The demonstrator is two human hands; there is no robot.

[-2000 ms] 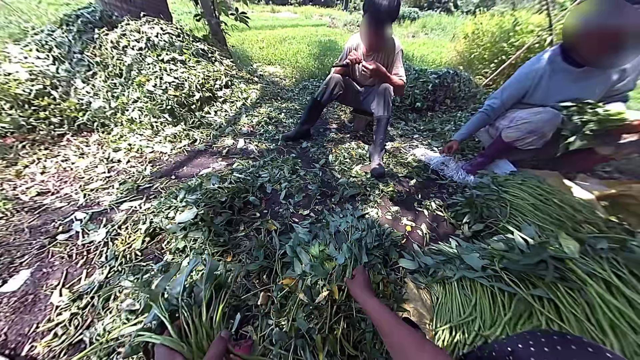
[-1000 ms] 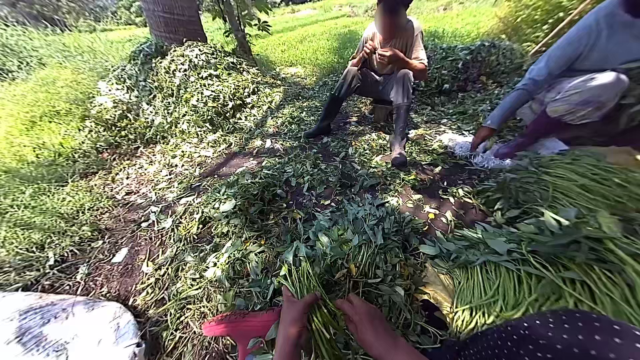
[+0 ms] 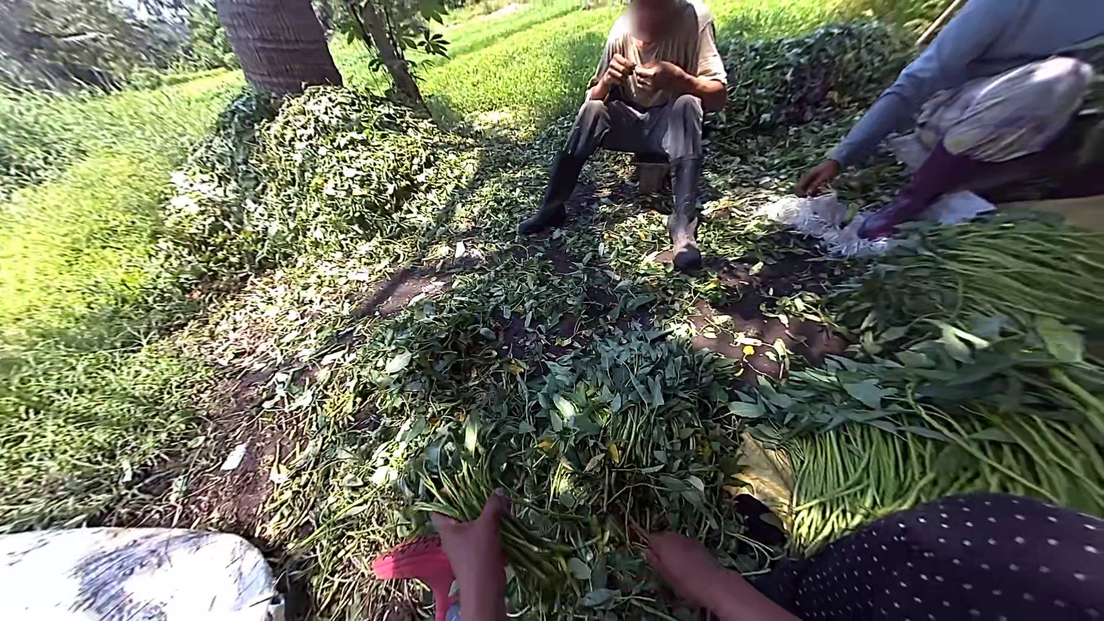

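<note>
My left hand (image 3: 474, 535) is closed around a bundle of green leafy stems (image 3: 509, 530), low in the view and left of centre. To its right, my right hand (image 3: 677, 561) reaches into the heap of cut leafy greens (image 3: 638, 405); its fingertips are partly hidden among the stems, and whether they grip any cannot be told. A pink boot (image 3: 418, 565) shows just left of my left wrist. Long green stems with leaves (image 3: 897, 466) lie in a thick pile at the right, beside my knee in dark dotted cloth.
A person (image 3: 651, 95) in dark boots sits ahead on a low seat. Another person (image 3: 940, 95) crouches at the right, a hand near white plastic strips (image 3: 815, 216). A white sack (image 3: 129, 573) lies at lower left. Behind stand a leaf heap (image 3: 345, 164) and a tree trunk (image 3: 280, 43).
My left hand, with the stems, has moved a little left of my right hand; one second ago the two were close together. The view has swung left since the first frame.
</note>
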